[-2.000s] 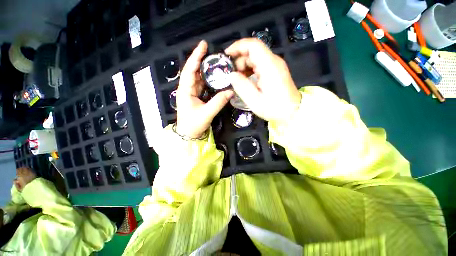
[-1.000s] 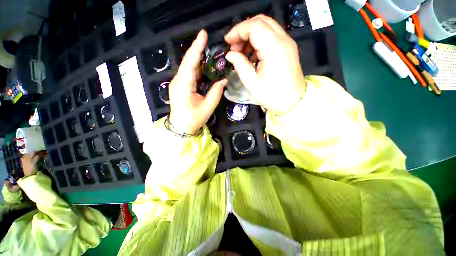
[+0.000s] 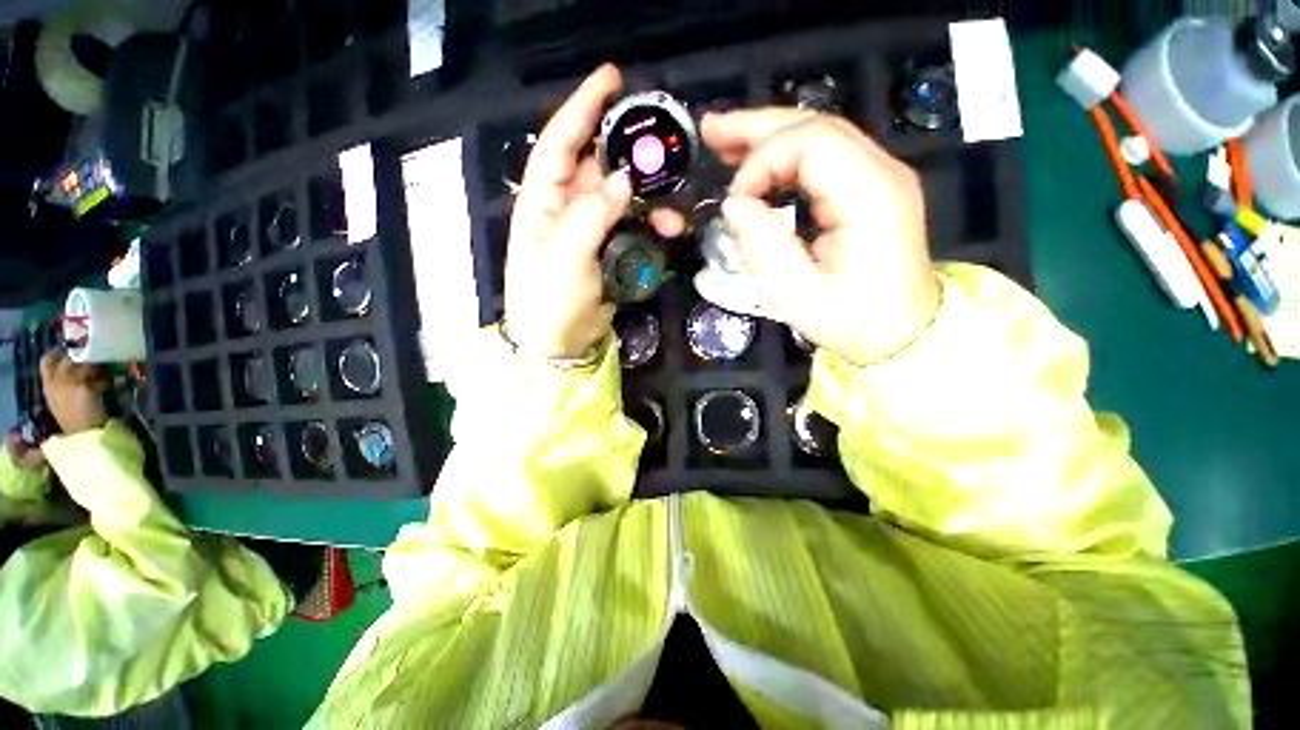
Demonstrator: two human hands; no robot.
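Observation:
A round smartwatch head (image 3: 649, 146) with a lit screen showing a pink round spot is held by my left hand (image 3: 568, 235), between thumb and fingers, face up. My right hand (image 3: 841, 228) is just right of it, with a crumpled white cloth (image 3: 734, 271) pinched under its fingers. The right hand's fingertips are apart from the watch. A black foam tray (image 3: 684, 472) lies under both hands, with round watches in its pockets. Another watch head (image 3: 633, 267) shows below my left thumb; whether it is held or in a pocket I cannot tell.
A second foam tray (image 3: 186, 402) with watches is at left, beside a long paper strip (image 3: 445, 264). Pens (image 3: 1158, 254), white containers (image 3: 1186, 89) and a dotted card (image 3: 1290, 285) lie at right. Another person's yellow sleeve (image 3: 114, 499) and a white tub (image 3: 106, 325) are at far left.
My left hand has turned and raised the watch, so its lit screen now faces me. My right hand has moved away from the watch with the cloth. The camera view has shifted.

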